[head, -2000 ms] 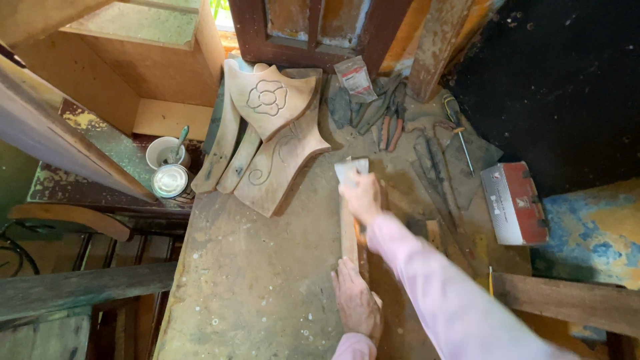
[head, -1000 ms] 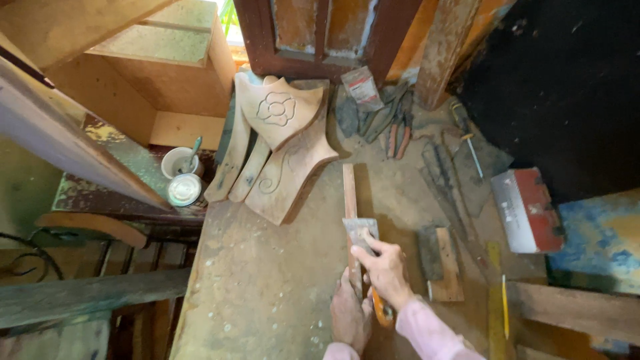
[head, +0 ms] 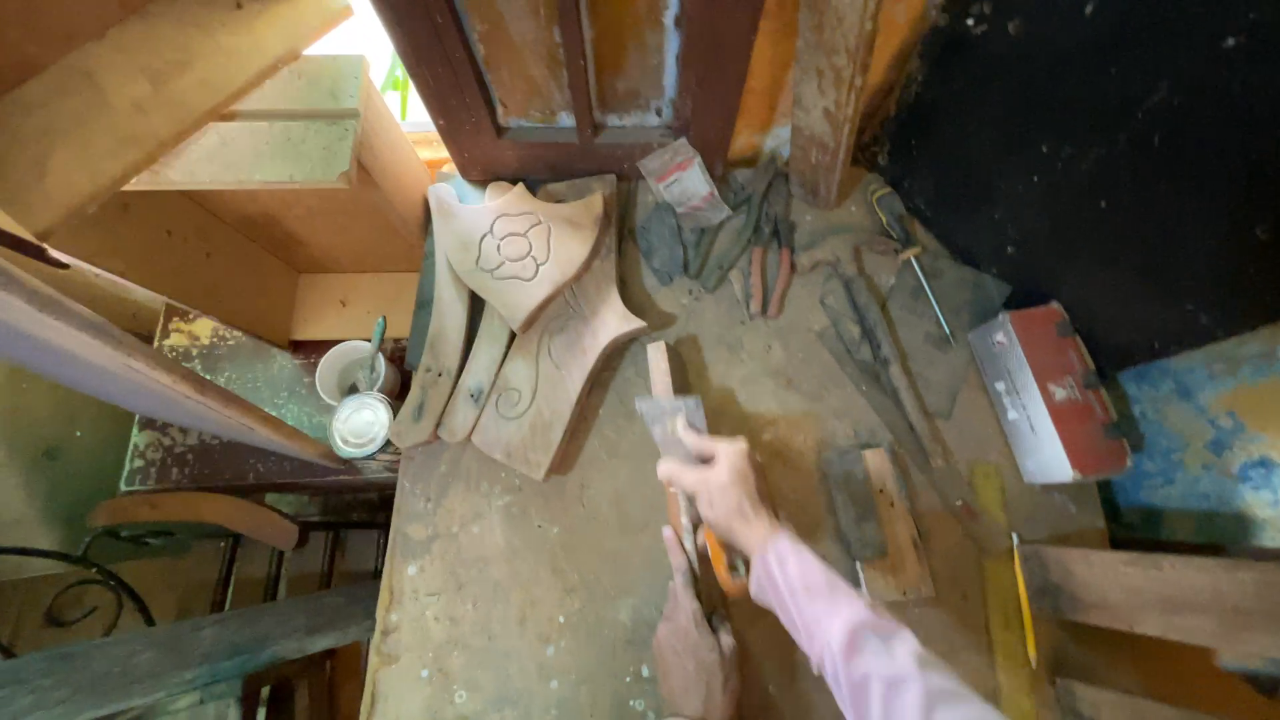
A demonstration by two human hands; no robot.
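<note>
A narrow wooden strip (head: 660, 372) lies lengthwise on the worktable, its far end showing beyond my hands. My right hand (head: 722, 490) grips a flat grey scraper-like blade or sheet (head: 672, 420), which lies across the strip; exactly what it is, I cannot tell. Lower down, my left hand (head: 695, 645) holds the near part of the strip, its fingers pointing away from me. An orange tool handle (head: 724, 562) shows just beside and under my right hand; the rest of that tool is hidden.
Carved wooden panels (head: 575, 350) lie at the back left. Pliers (head: 768, 280), a screwdriver (head: 915, 250), a red and white box (head: 1060, 395), a wooden block (head: 895, 525) and a yellow pencil (head: 1024, 605) are to the right. A white cup (head: 350, 372) stands on a side surface.
My right hand with the flat piece has gone from the strip's far end toward me, then a little away again. My left hand stays at its near part.
</note>
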